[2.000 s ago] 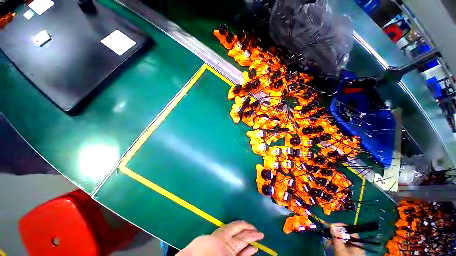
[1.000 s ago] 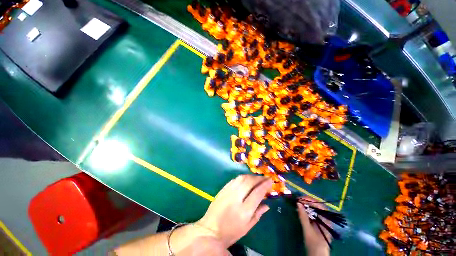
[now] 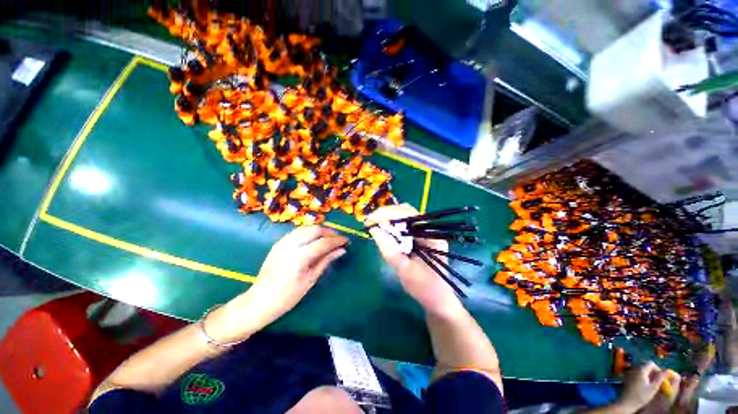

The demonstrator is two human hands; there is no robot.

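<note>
A pile of small orange parts with black and white patches [image 3: 283, 137] lies on the green bench, partly inside the yellow tape outline. My right hand [image 3: 405, 242] is closed around a bundle of black leads [image 3: 441, 226] that fan out to the right. My left hand [image 3: 299, 255] is at the pile's near edge, left of my right hand, with its fingers bent. Whether its fingertips touch or hold a part cannot be made out.
A second, denser orange pile with black leads [image 3: 599, 251] lies to the right. Another person's hands [image 3: 651, 388] are at its near edge. A blue tray [image 3: 421, 81] is behind the first pile. A white box [image 3: 639, 77] is upper right, a red stool [image 3: 48, 356] lower left.
The view has swung right, so the pile sits further left and the second pile shows more fully. My right hand still holds the leads; my left hand stays close to it by the pile.
</note>
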